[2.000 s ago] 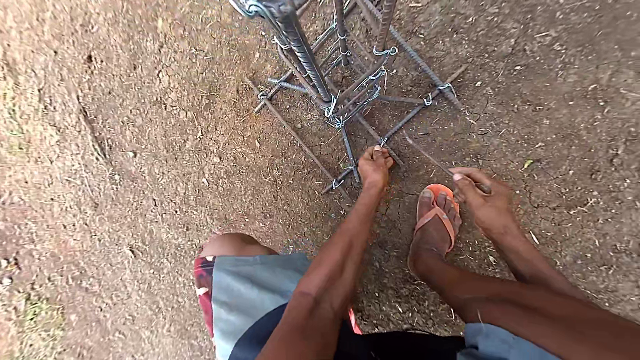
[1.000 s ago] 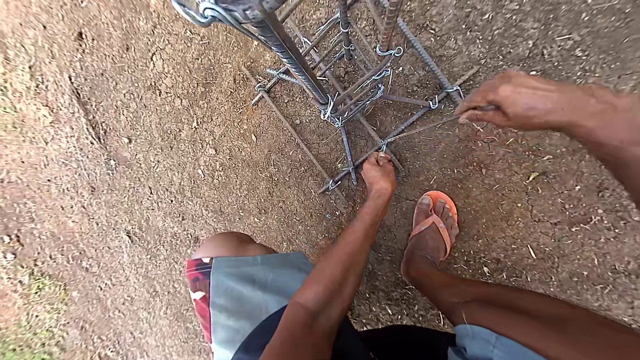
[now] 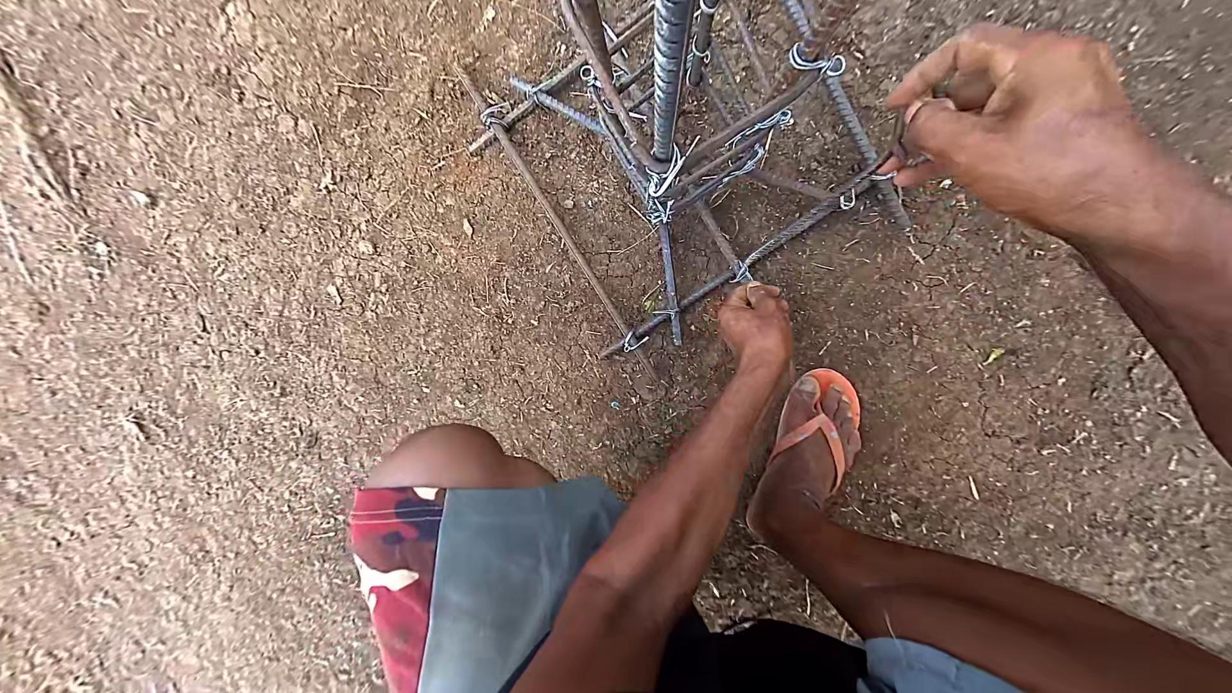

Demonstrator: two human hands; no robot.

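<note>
A cage of ribbed steel rebar [image 3: 671, 87] stands upright on a square base of crossed bars [image 3: 568, 236], bound with wire ties. Beside a crossing on the base's near side, my left hand [image 3: 756, 322] is closed, its fingertips at a wire tie [image 3: 741, 272]; the wire in its grip is mostly hidden. My right hand [image 3: 1020, 125] is raised over the base's right corner. Its thumb and fingers pinch a thin dark metal rod [image 3: 900, 130], whose far end I cannot make out against the bars.
Dry, cracked soil [image 3: 241, 289] with bits of straw surrounds the cage. My foot in an orange flip-flop [image 3: 818, 438] is planted just below my left hand. My bent knee [image 3: 452, 457] is at the lower left.
My right hand has moved from beside the foot up to the base's right corner, keeping hold of the thin rod. My left hand has stayed at the same crossing.
</note>
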